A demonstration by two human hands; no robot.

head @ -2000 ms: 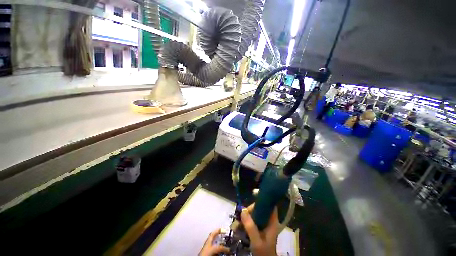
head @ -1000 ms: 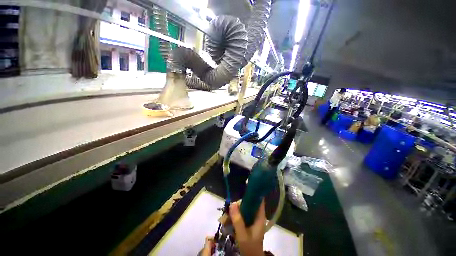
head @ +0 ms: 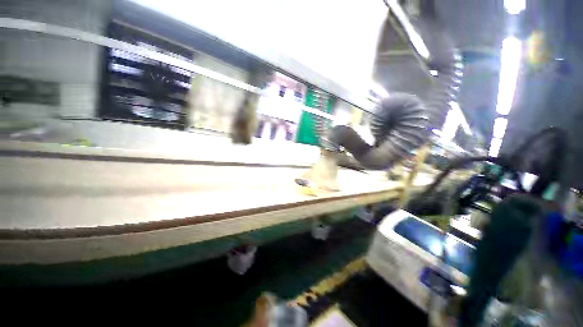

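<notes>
The frame is blurred. My left hand (head: 259, 311) is small and cut off at the bottom edge, with its fingertips at a small greyish assembly (head: 287, 314). It seems to grip the assembly; details are smeared. The dark green screwdriver (head: 502, 252) hangs slightly tilted at the lower right, its lower end cut off by the frame edge. My right hand cannot be made out. Dark hoses (head: 540, 153) loop above the driver.
The white screw feeder (head: 399, 258) stands left of the driver. The white board's corner (head: 332, 318) shows at the bottom. Small white units (head: 241, 258) line the dark strip under the pale ledge (head: 160, 191). A grey duct (head: 399, 124) stands behind.
The view has swung left, so the scene has shifted right. My left hand and the assembly now show left of the board's corner, away from the driver. My right hand has dropped from sight.
</notes>
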